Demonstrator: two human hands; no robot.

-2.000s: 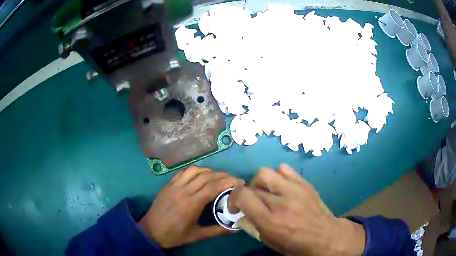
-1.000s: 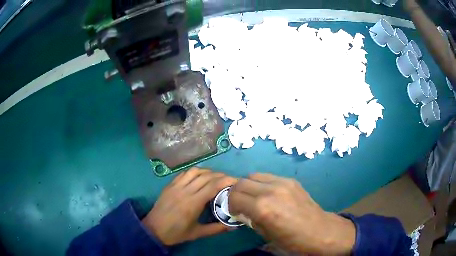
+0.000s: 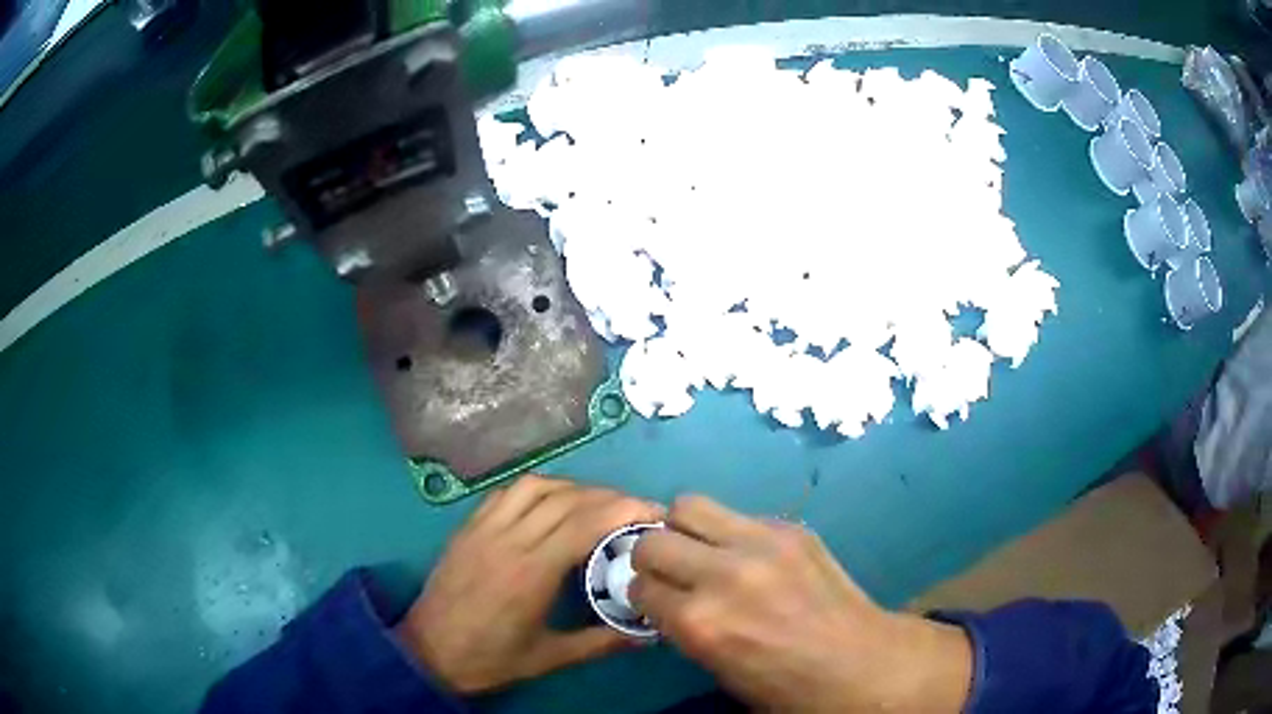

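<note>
A round white fan housing (image 3: 601, 614) is held upright with its open top toward me, in front of the press. White blades and a hub show inside it. My left hand (image 3: 509, 586) grips the housing from the left, thumb and fingers around its wall. My right hand (image 3: 781, 600) is at the right side of the housing, its bent fingertips over the opening and hiding part of it. I cannot tell whether those fingertips grip the impeller or only touch it.
The arbor press (image 3: 370, 168) stands at upper left, with its rusty base plate (image 3: 488, 391). A large overexposed pile of impellers (image 3: 795, 209) lies mid-bench. Several open housings (image 3: 1120, 154) stand at right. A cardboard box (image 3: 1081, 558) and crumpled plastic (image 3: 1235, 419) are at lower right.
The view has shifted slightly. My right fingers have shifted over the housing and more of its inside shows. Another person's arm, at upper right a second ago, is gone. My left hand keeps its hold.
</note>
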